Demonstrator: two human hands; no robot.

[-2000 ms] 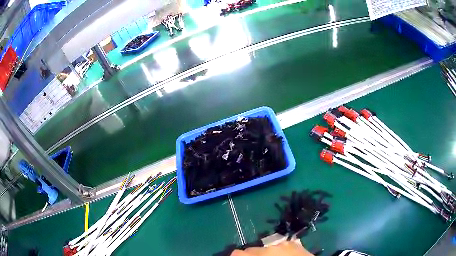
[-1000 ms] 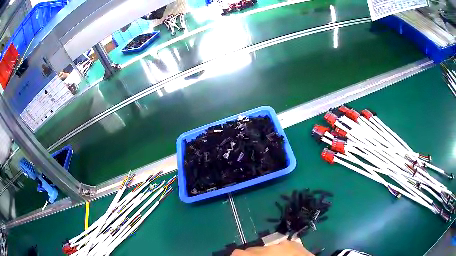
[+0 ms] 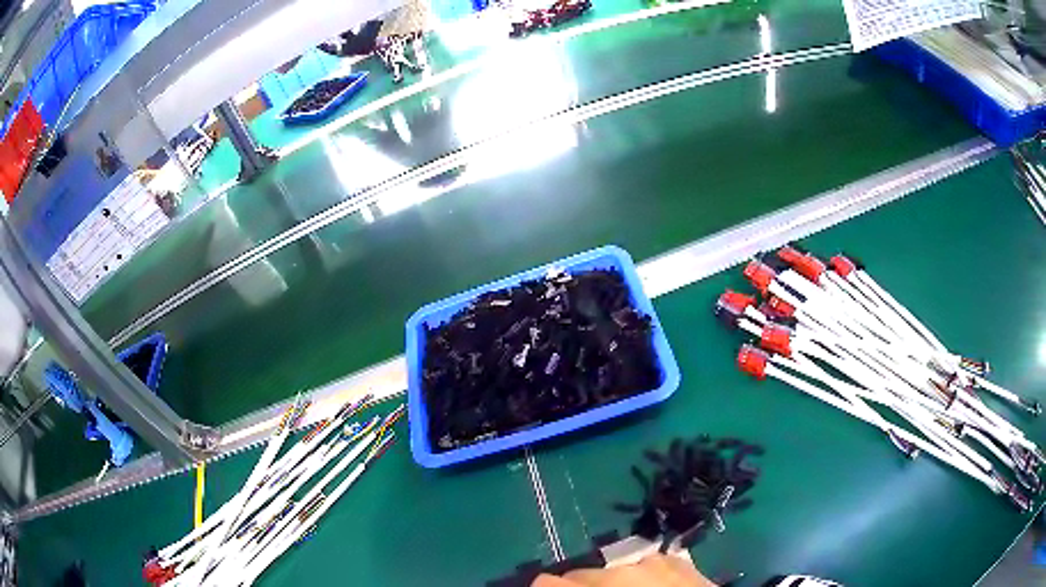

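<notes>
The back of my right hand (image 3: 631, 573) shows at the bottom edge. Its fingers and anything in them are cut off. My left hand is out of the picture. A pale pad (image 3: 629, 548) lies just beyond my right hand, beside the edge of a black fixture (image 3: 551, 569), mostly cut off. A loose pile of small black parts (image 3: 692, 482) lies on the green bench just ahead of my hand. A blue tray (image 3: 551, 439) heaped with black parts stands directly ahead.
White cables with red connectors (image 3: 775, 337) lie at right; another bundle (image 3: 270, 505) lies at lower left by a yellow line. A metal rail (image 3: 803, 213) runs behind the tray. A metal post (image 3: 98, 355) and small blue fan (image 3: 103, 430) stand at left.
My right hand, the tray, the loose pile and both cable bundles show almost no change. The view has shifted very slightly.
</notes>
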